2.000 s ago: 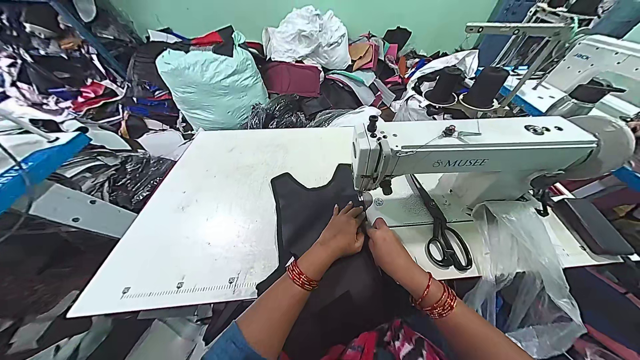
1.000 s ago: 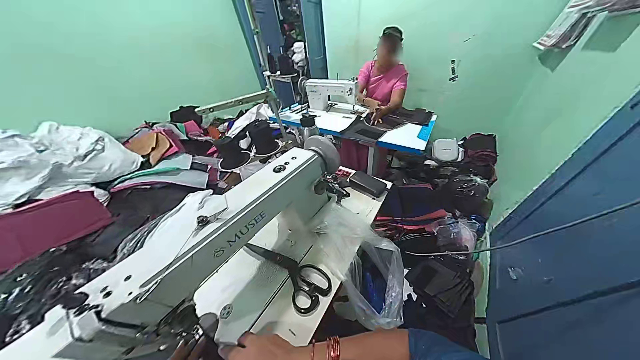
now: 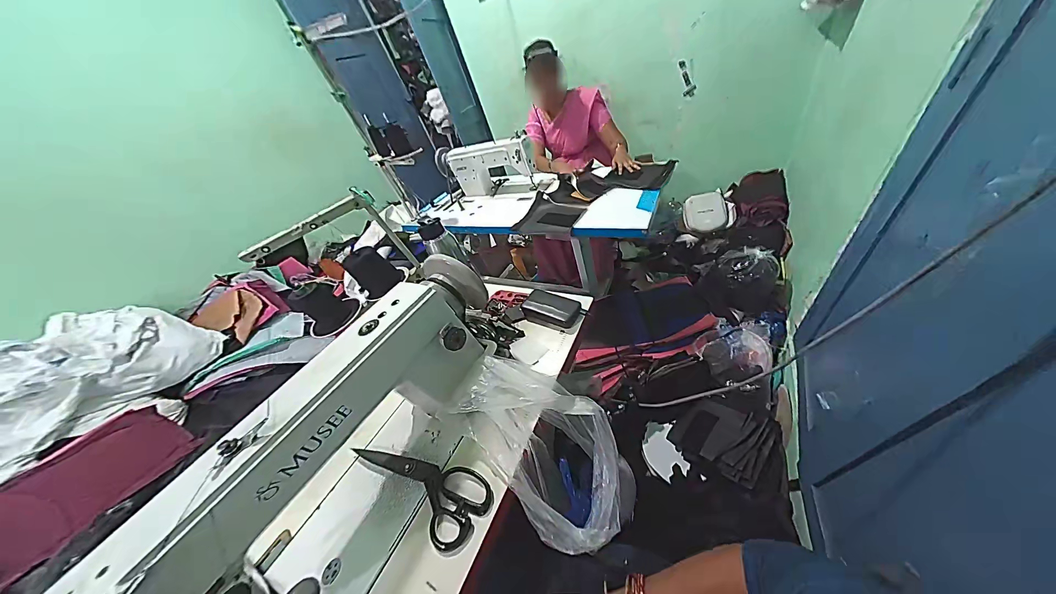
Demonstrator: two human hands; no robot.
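Note:
A white Musee sewing machine (image 3: 330, 421) runs diagonally across the lower left. Black-handled scissors (image 3: 437, 491) lie on its white bed, near the table edge. Beside them a clear plastic bag (image 3: 569, 462) hangs over the edge with something blue inside. My right forearm, with a dark blue sleeve and red bangles, enters at the bottom, but the right hand itself is below the frame. My left hand is out of view too. The dark fabric piece is not visible now.
A person in pink (image 3: 569, 132) sits at another sewing table (image 3: 619, 219) with dark fabric pieces. Fabric heaps (image 3: 247, 322) lie at left, and stacked dark pieces (image 3: 730, 437) cover the floor at right. A black case (image 3: 551, 308) rests on my table; a blue door (image 3: 932, 371) stands at right.
The view has swung far to the right. Two seconds ago both hands were on dark fabric beside the needle; now only the right forearm shows. The scissors remain on the machine bed.

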